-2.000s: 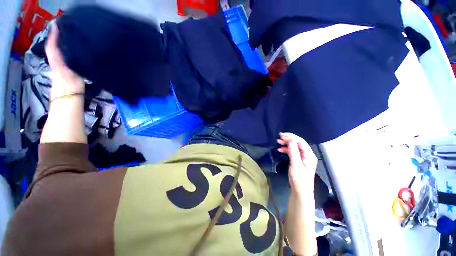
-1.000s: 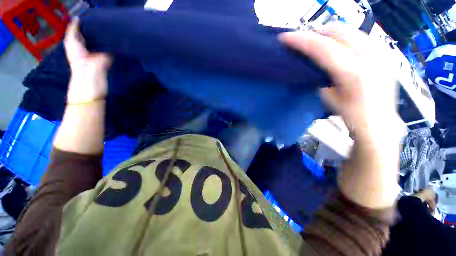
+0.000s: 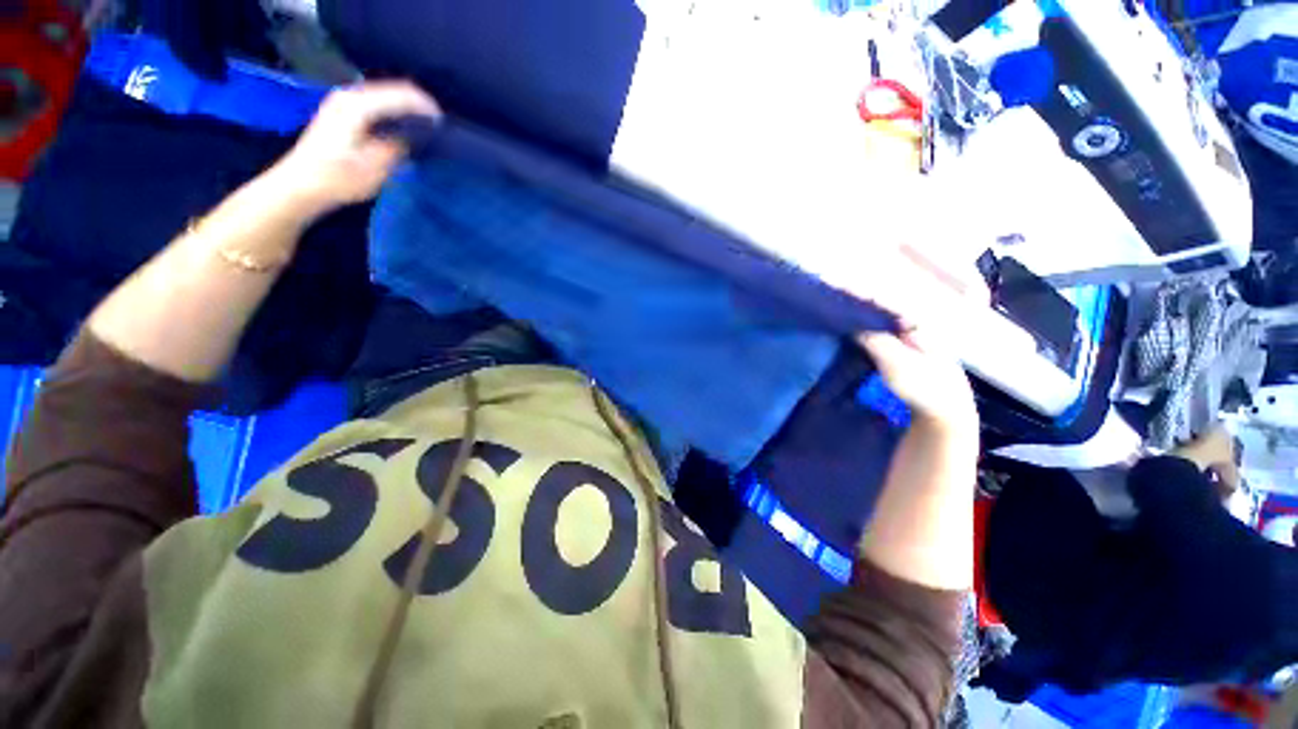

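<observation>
A navy garment piece (image 3: pixel 612 214) is stretched between my two hands along the near edge of the white machine table (image 3: pixel 755 143). Its lighter blue side hangs down over my lap. My left hand (image 3: pixel 356 143) grips its upper left end, with the cloth bunched in the fingers. My right hand (image 3: pixel 918 378) pinches its right end at the table edge. More navy cloth (image 3: pixel 498 64) lies flat on the table beyond my left hand.
The white sewing machine (image 3: pixel 1125 143) stands at the upper right. Red-handled snips (image 3: pixel 893 103) and a black rectangle (image 3: pixel 1032 306) lie on the table. Dark cloth (image 3: pixel 143 185) is piled at the left over blue bins. Another person's hand (image 3: pixel 1213 456) shows at the far right.
The cloth was held up and blurred; it is now lower and taut at the table edge. My right hand has moved down. The machine and snips have come into clear view.
</observation>
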